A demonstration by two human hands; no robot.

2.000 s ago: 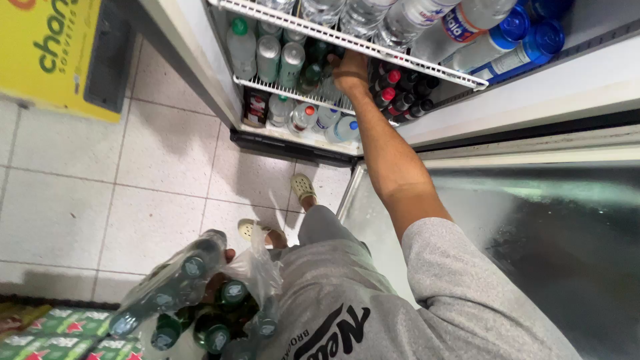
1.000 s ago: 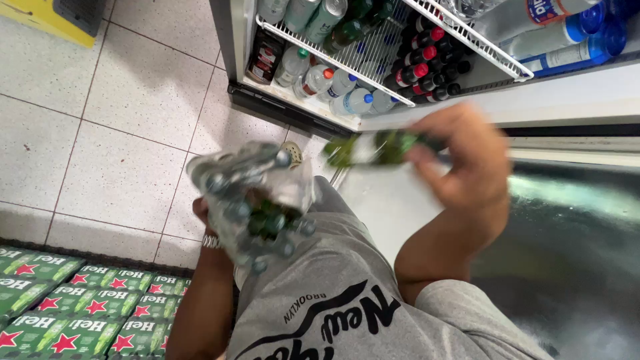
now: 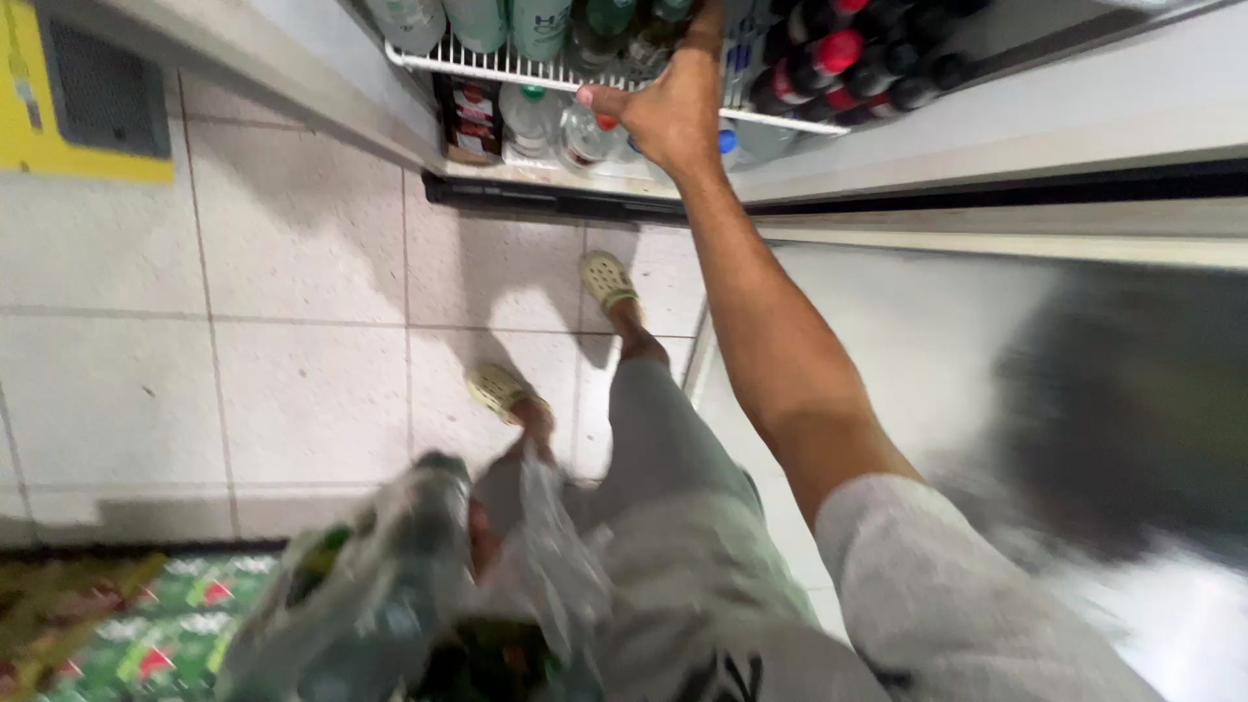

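My right hand (image 3: pixel 678 107) reaches into the fridge over the front of a white wire shelf (image 3: pixel 507 70). Its thumb lies at the shelf's front edge, and the fingers go out of view at the top beside green bottles (image 3: pixel 600 29); whether they grip one cannot be told. Low in the view, my left hand (image 3: pixel 483 541) holds a clear plastic bag (image 3: pixel 390 585) with several green bottles inside. The bag hides most of that hand, and the picture is blurred there.
Dark bottles with red caps (image 3: pixel 838 51) lie right of my right hand. Clear bottles (image 3: pixel 585 136) stand on the fridge floor. The fridge door (image 3: pixel 926 322) is open at right. Green beer cartons (image 3: pixel 166 634) are at lower left, a yellow object (image 3: pixel 88 161) at upper left.
A second ago my right hand held a green bottle near the bag; now it is back inside the fridge. The left hand still holds the bag.
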